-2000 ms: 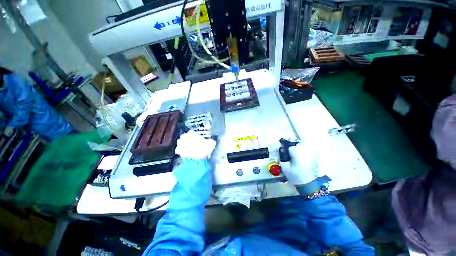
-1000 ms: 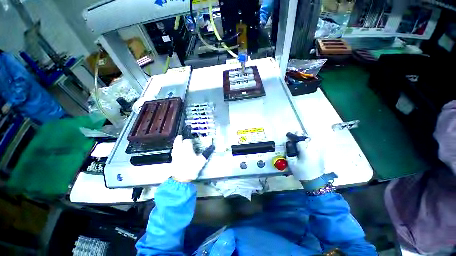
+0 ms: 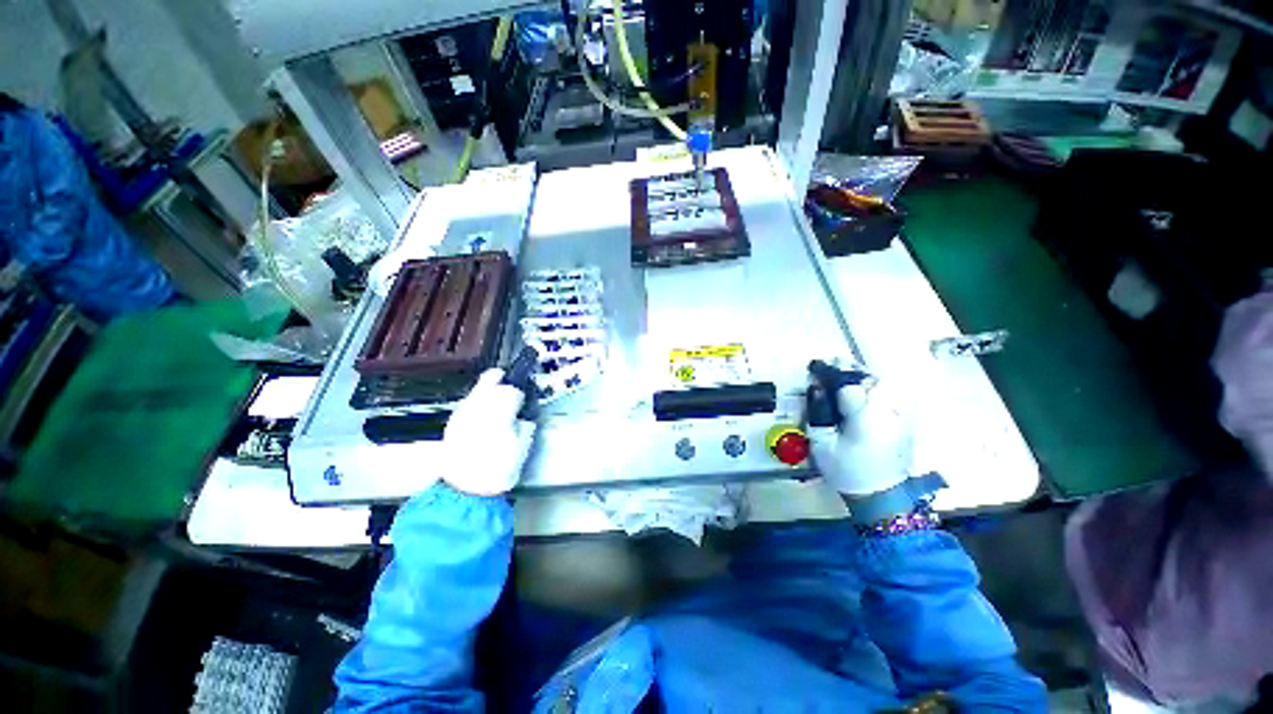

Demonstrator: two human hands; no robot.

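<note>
The loose part row [image 3: 564, 314], several white pieces with dark openings, lies on the machine plate beside the left fixture [image 3: 437, 314], a reddish-brown block whose slots look empty. My left hand [image 3: 489, 430], in a white glove with black fingertips, is at the near left end of the row; whether its fingers hold a piece is hidden. My right hand [image 3: 859, 430], gloved alike, rests at the front right edge by the red emergency stop [image 3: 789, 445], with no part seen in it. The right fixture [image 3: 688, 218] holds white parts under the machine head [image 3: 701, 137].
A warning label [image 3: 709, 366] and a black bar [image 3: 715, 402] are in front of the right fixture. A small silver piece [image 3: 969, 342] lies on the white table at right. A small black box [image 3: 854, 221] stands right rear. A parts tray is low left [image 3: 243, 678]. People are at both sides.
My left hand has drawn back from over the row to its near left end, uncovering more pieces. My right hand has stayed by the emergency stop. The view has shifted.
</note>
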